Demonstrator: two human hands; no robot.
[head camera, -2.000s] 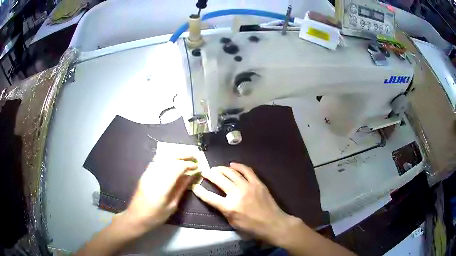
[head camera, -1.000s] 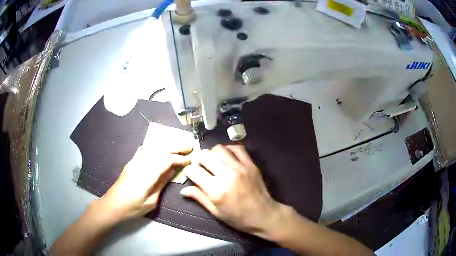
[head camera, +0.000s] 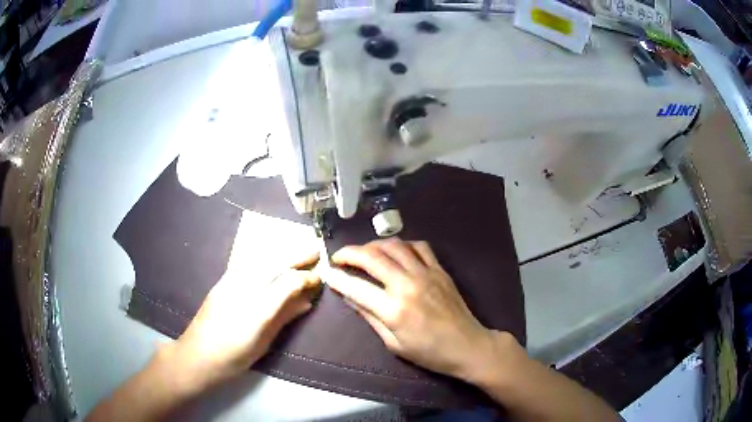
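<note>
The dark brown-purple garment panel (head camera: 462, 247) lies flat under the machine head, its stitched edge toward me. The cream-white template (head camera: 268, 239) lies on it, left of the presser foot and needle (head camera: 321, 221). My left hand (head camera: 256, 301) rests on the template's lower part, fingertips at its right edge, and hides much of it. My right hand (head camera: 404, 297) lies on the panel just right of it, fingertips meeting the left ones below the presser foot. A separate patch pocket cannot be made out.
The off-white JUKI machine (head camera: 511, 91) spans the back, with a tension dial (head camera: 412, 129) and lower cream knob (head camera: 386, 222). A small white box (head camera: 554, 22) sits on top. The reverse-feed lever (head camera: 655, 183) is at right. Bright glare covers the table left of the head.
The view has shifted closer since the first frame. The panel and template have turned slightly beneath the needle. In the last second, my right fingers have shifted slightly right and my left thumb area covers the template's lower end.
</note>
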